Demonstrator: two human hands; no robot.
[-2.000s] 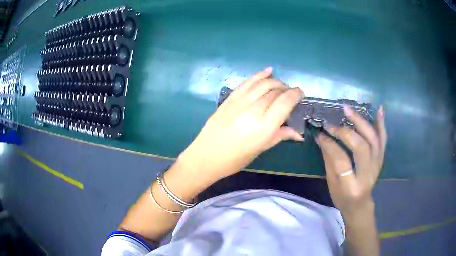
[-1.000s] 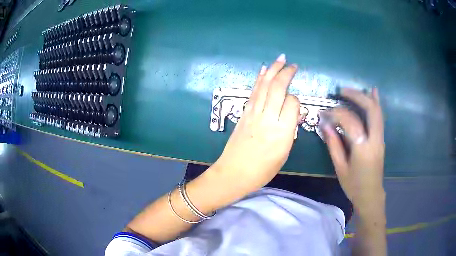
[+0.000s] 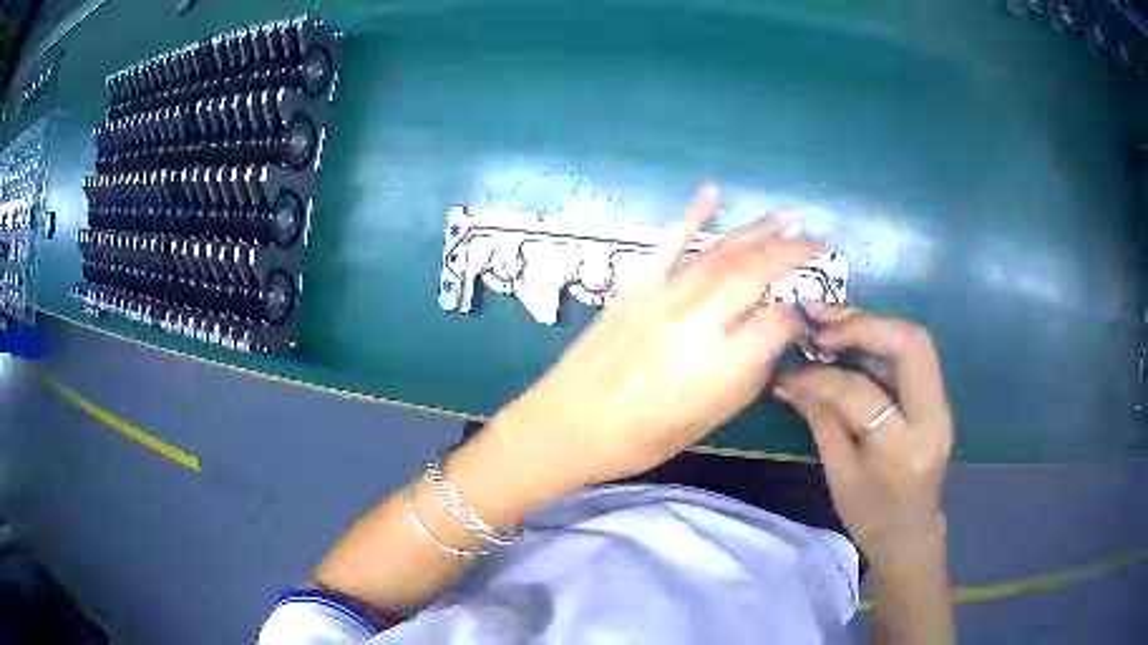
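Note:
A pale silver four-unit strip (image 3: pixel 544 258) with dark curved outlines lies on the green bench in front of me, its straight rail on the far side. My left hand (image 3: pixel 680 321) lies over the strip's middle and right part, its fingers spread across it and hiding much of it. My right hand (image 3: pixel 869 410) is at the strip's right end, with thumb and index finger close together at its near edge. A small dark part seems to be between the fingertips there, but it is too blurred to tell what it is.
A large block of stacked black ribbed strips (image 3: pixel 208 183) stands on the bench at left. Pale patterned panels (image 3: pixel 23 227) lie at the far left. Dark parts (image 3: pixel 1083 25) show at the far right corner. The bench's near edge runs in front of my body.
The strip was tilted and dark, then lay flat with its pale face up, and has since shifted left. My left hand has moved along it toward the right end, close to my right hand.

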